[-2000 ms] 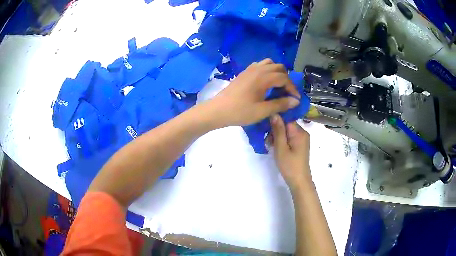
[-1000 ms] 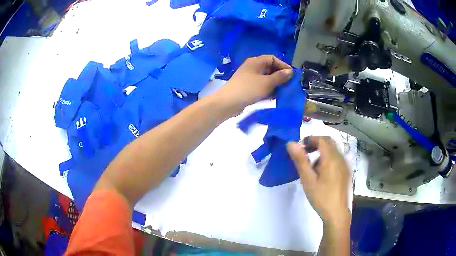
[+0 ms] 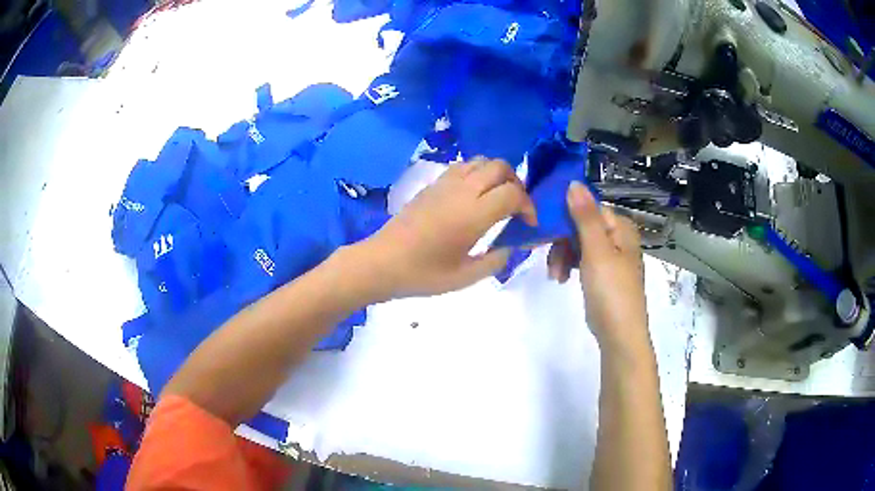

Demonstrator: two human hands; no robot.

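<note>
A blue fabric piece [image 3: 549, 203] is held between my two hands, just left of the sewing machine's needle area [image 3: 638, 182]. My left hand [image 3: 449, 225] grips its left edge, with fingers bent. My right hand [image 3: 600, 247] grips its right side, thumb on top and fingers underneath. The fabric's upper end lies close to the metal parts of the machine; whether it is under the presser foot cannot be told. Its lower part is mostly hidden by my hands.
A pile of blue pieces [image 3: 326, 163] with white prints covers the left and top of the white table [image 3: 461, 384]. The sewing machine head [image 3: 796, 105] stands at the right. Dark snips or a clip [image 3: 353, 189] lie on the pile. Blue fabric shows below right.
My right hand has moved up from the fabric's lower end and now holds it beside my left hand. My left hand has moved lower. The hanging piece is now folded up between them.
</note>
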